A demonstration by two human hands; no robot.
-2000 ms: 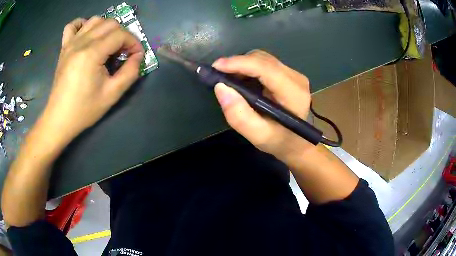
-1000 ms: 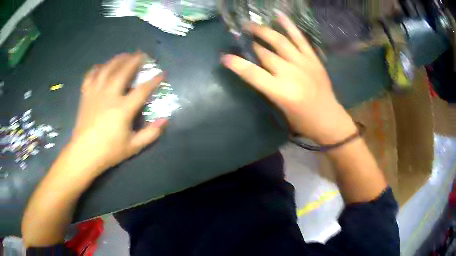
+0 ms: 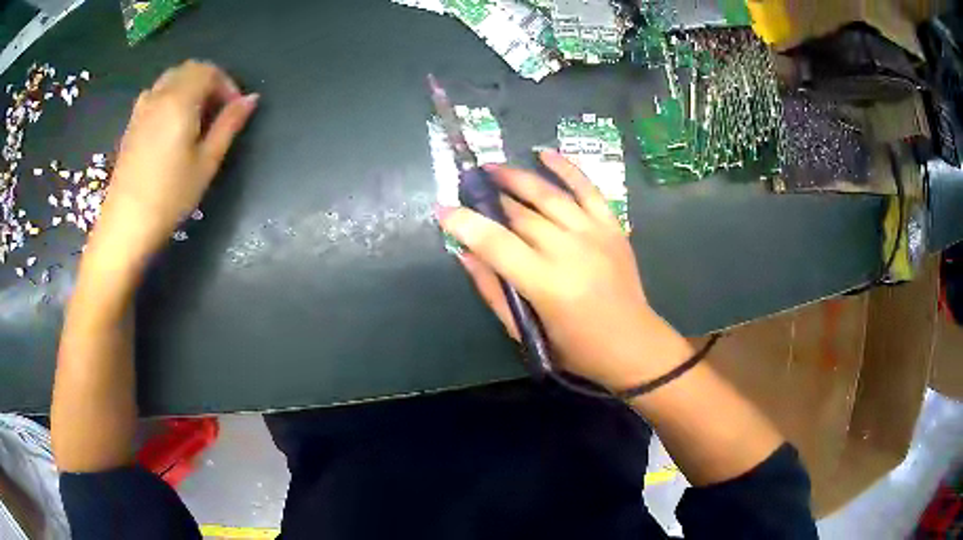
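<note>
My right hand (image 3: 570, 253) holds a black soldering iron (image 3: 517, 306), its thin tip pointing up and away. The iron's barrel lies over a small green and white circuit board (image 3: 441, 164). A second similar board (image 3: 597, 148) lies just right of it, partly covered by my right fingers. Whether my fingers touch the boards cannot be told. My left hand (image 3: 174, 153) is above the bench at the left, beside the small loose components (image 3: 79, 195). Its fingers are curled and its thumb is close to the index finger. Whether it pinches a small part cannot be told.
More boards (image 3: 507, 32) lie at the far side. A dense group of silver-pinned parts (image 3: 729, 100) stands at the right, beside a tray of dark grains (image 3: 824, 137). A yellow holder (image 3: 906, 237) is at the right bench edge, above a cardboard box (image 3: 834, 369).
My right hand, empty and spread a second ago, now holds the iron over the boards. My left hand has left the board it was at and moved left towards the loose components. The view has shifted.
</note>
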